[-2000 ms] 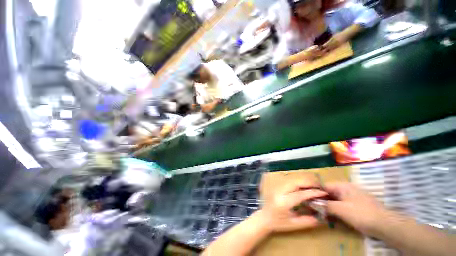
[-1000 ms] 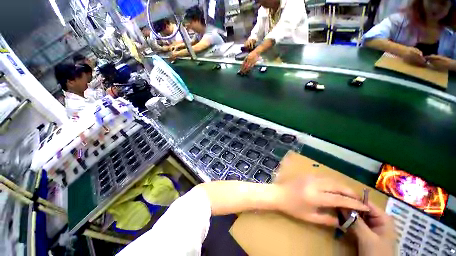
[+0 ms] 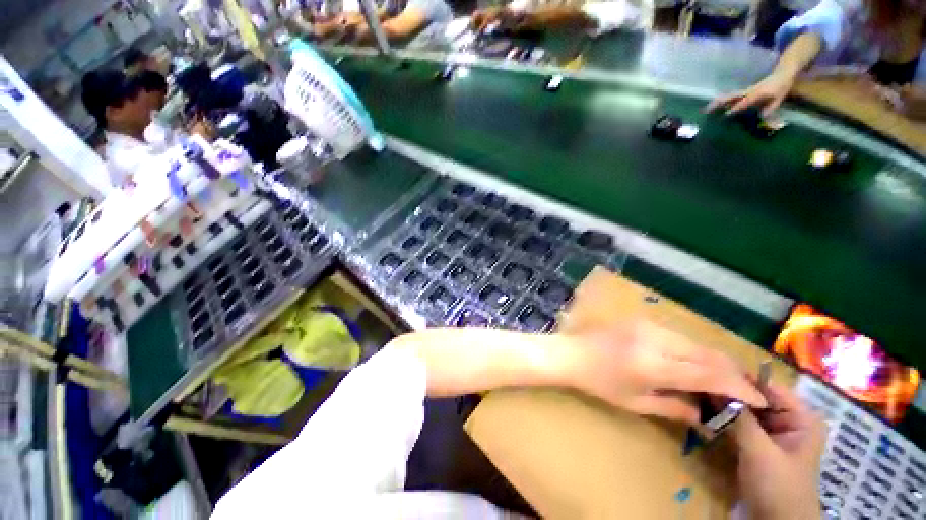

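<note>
My left hand (image 3: 645,371) reaches in from the left over the tan work board (image 3: 584,447), its fingers closed around a small dark watch case (image 3: 708,408), mostly hidden by the fingers. My right hand (image 3: 782,447) is at the lower right, touching the same spot, its fingers closed on silver tweezers (image 3: 723,418). The exact contact between tweezers and case is hidden. A small blue piece (image 3: 683,495) lies on the board below the hands.
A clear blister tray with dark frames (image 3: 477,249) is left of the board, another (image 3: 244,279) further left. A lit phone (image 3: 851,361) and white parts sheet (image 3: 878,462) are at right. Behind runs the green conveyor (image 3: 599,152) with small items; a person's hand (image 3: 756,99) reaches over it.
The view has steadied and tilted down. My two hands remain together over the board. Across the conveyor, a person's hand has reached out to an item.
</note>
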